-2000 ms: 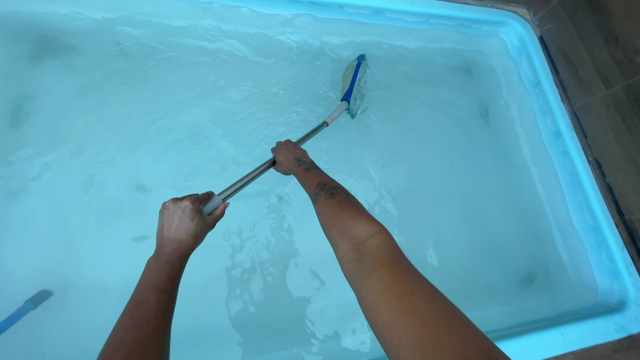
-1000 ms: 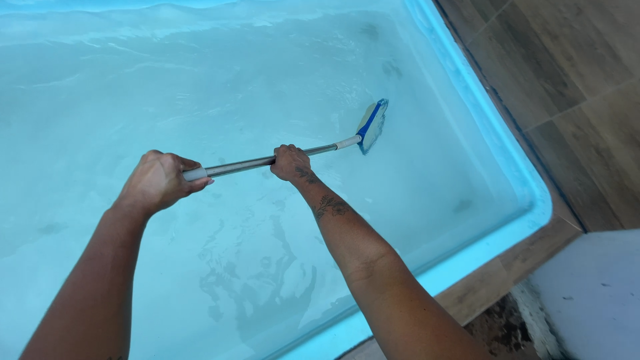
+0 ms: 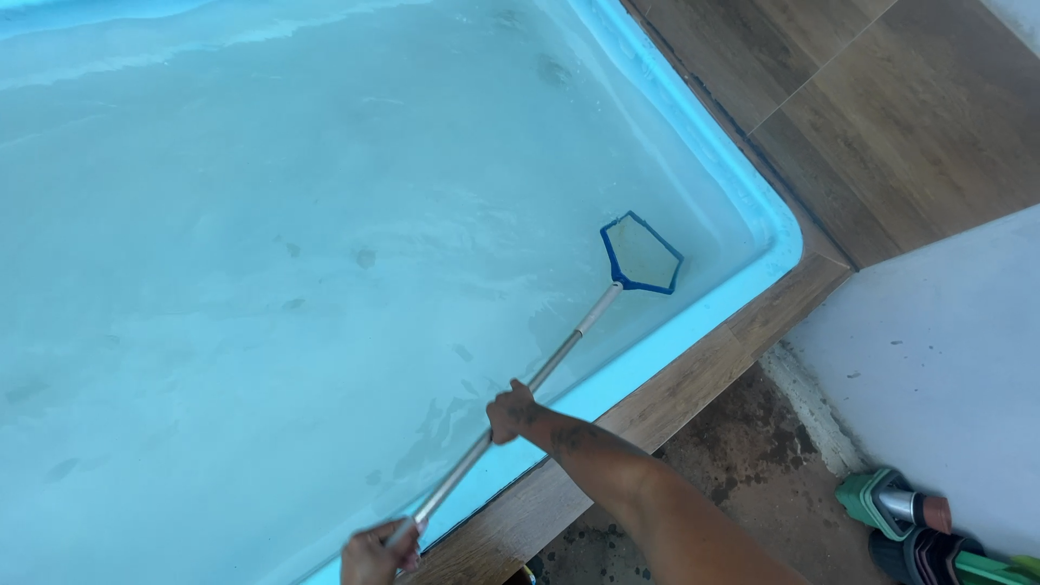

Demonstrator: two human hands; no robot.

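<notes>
A pool skimmer net (image 3: 644, 253) with a blue five-sided frame lies at the water near the rounded corner of a light blue pool. Its metal pole (image 3: 556, 357) runs down and left from the net. My right hand (image 3: 510, 413) is closed around the middle of the pole, above the pool's rim (image 3: 674, 329). Lower down, my left hand (image 3: 380, 552) grips the pole near its end, at the bottom of the view. Cloudy water with dark spots fills the pool, and the pool floor shows only dimly.
Wood-look tile (image 3: 902, 138) borders the pool at the upper right, and a narrow wood-look ledge (image 3: 650, 414) runs along the near side. A white wall (image 3: 934, 357) stands at the right. Stacked green and dark plant pots (image 3: 877, 500) sit on the stained ground (image 3: 731, 455) below.
The view has swung toward the pool's corner. The net has moved closer to that corner, and its frame now shows nearly face-on. Both hands have kept hold of the pole.
</notes>
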